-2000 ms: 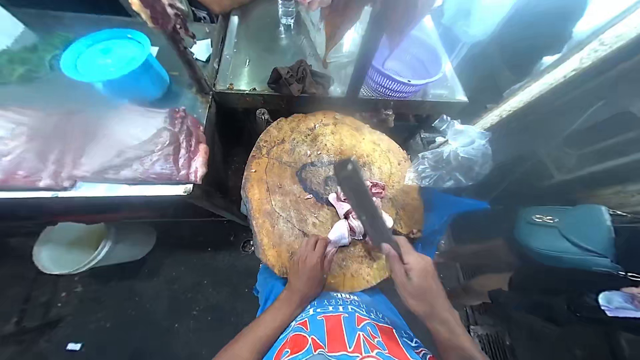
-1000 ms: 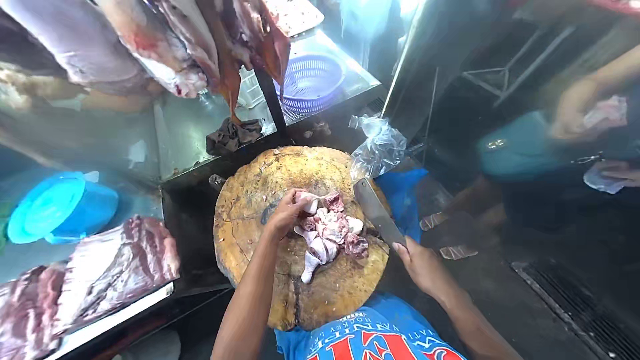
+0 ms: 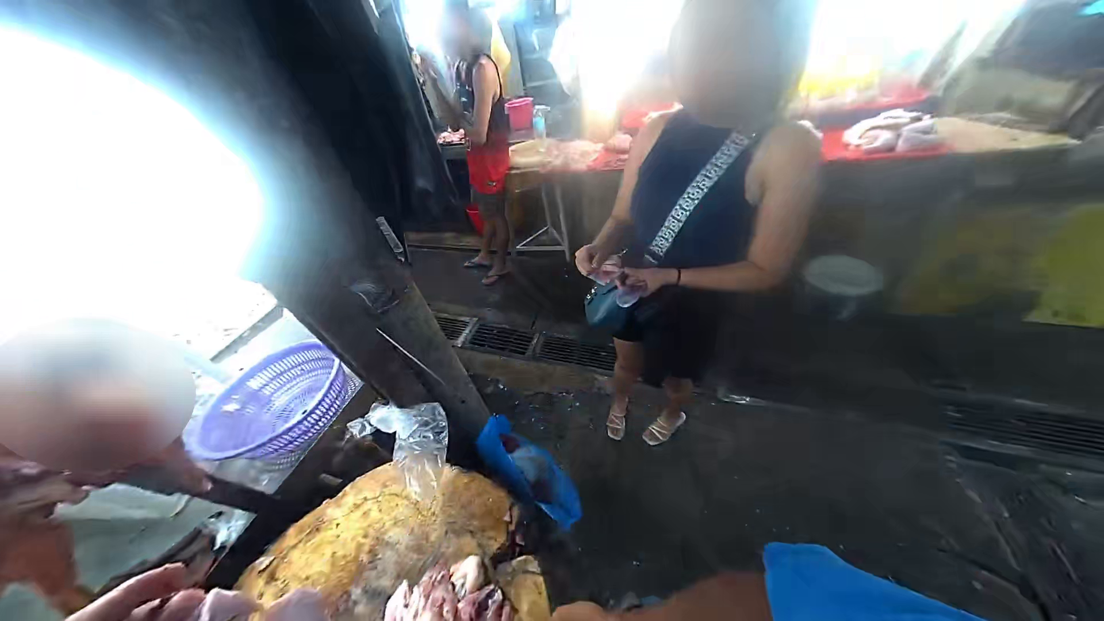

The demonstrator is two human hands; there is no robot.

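Note:
Cut pieces of raw meat (image 3: 453, 591) lie at the near side of a round wooden chopping block (image 3: 379, 526). At the bottom left edge, fingers that appear to be my left hand (image 3: 138, 593) are beside pale, pinkish meat (image 3: 226, 605); whether they grip it is unclear. My right forearm comes in from the bottom right, and only a small part of my right hand (image 3: 580, 611) shows at the frame's lower edge, right of the meat. Its fingers are hidden below the frame, and no cleaver is visible. A clear plastic bag (image 3: 418, 440) rests at the block's far edge.
A blue plastic bag (image 3: 530, 470) with something inside is right of the block. Behind a dark post (image 3: 379, 285) stands a purple basket (image 3: 272, 401). One person (image 3: 699, 198) stands facing the block, another (image 3: 485, 129) farther back, and a third (image 3: 95, 405) at left. Floor drain grates (image 3: 509, 339) run across.
The view has swung far to the right. The cleaver, seen earlier in my right hand, is out of view. My left hand, earlier on the meat on the block, now appears at the bottom left edge.

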